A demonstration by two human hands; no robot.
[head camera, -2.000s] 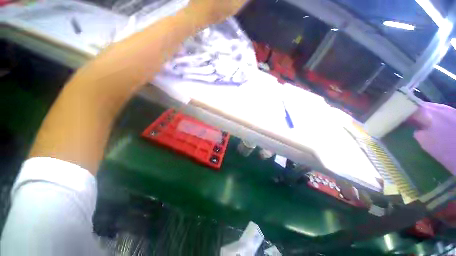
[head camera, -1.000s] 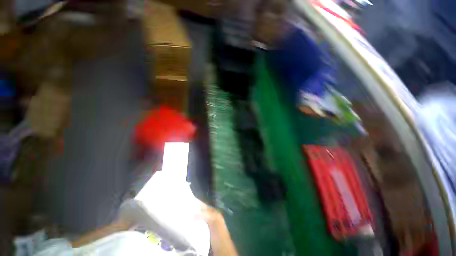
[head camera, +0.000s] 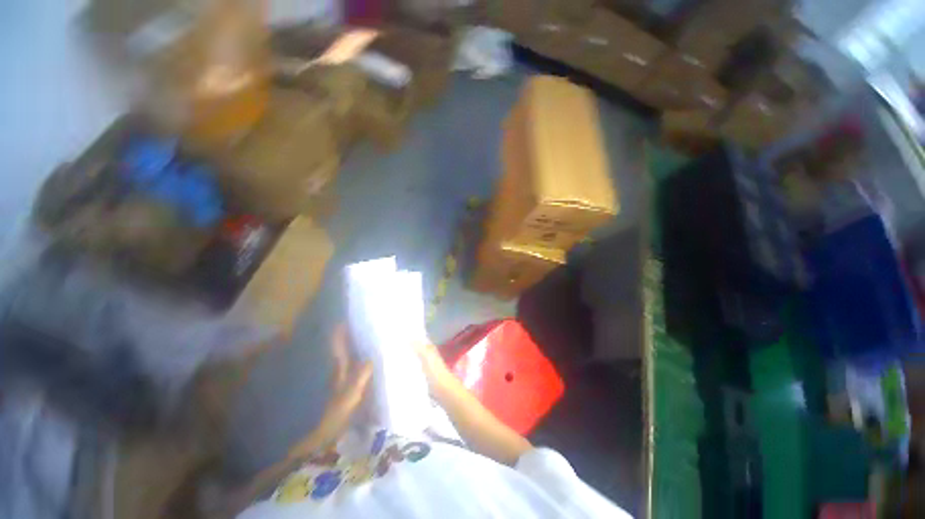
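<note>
A stack of long, narrow white boxes [head camera: 394,345] is held upright in front of my body, overexposed so that no print can be read. My left hand [head camera: 348,380] is on its left side and my right hand [head camera: 434,367] is on its right side. Both hands are blurred, and the fingers are partly hidden by the boxes and glare.
A red plastic stool [head camera: 507,377] stands on the floor just right of the boxes. Brown cartons [head camera: 563,152] stand on the grey floor ahead. More cartons [head camera: 279,279] are at the left. The green bench [head camera: 674,405] runs along the right, with a blue item [head camera: 862,289] beside it.
The view has turned from the bench and red tray towards the aisle. The white boxes, glaring low in the earlier view, are now held upright between both hands. The stool and cartons are nearer.
</note>
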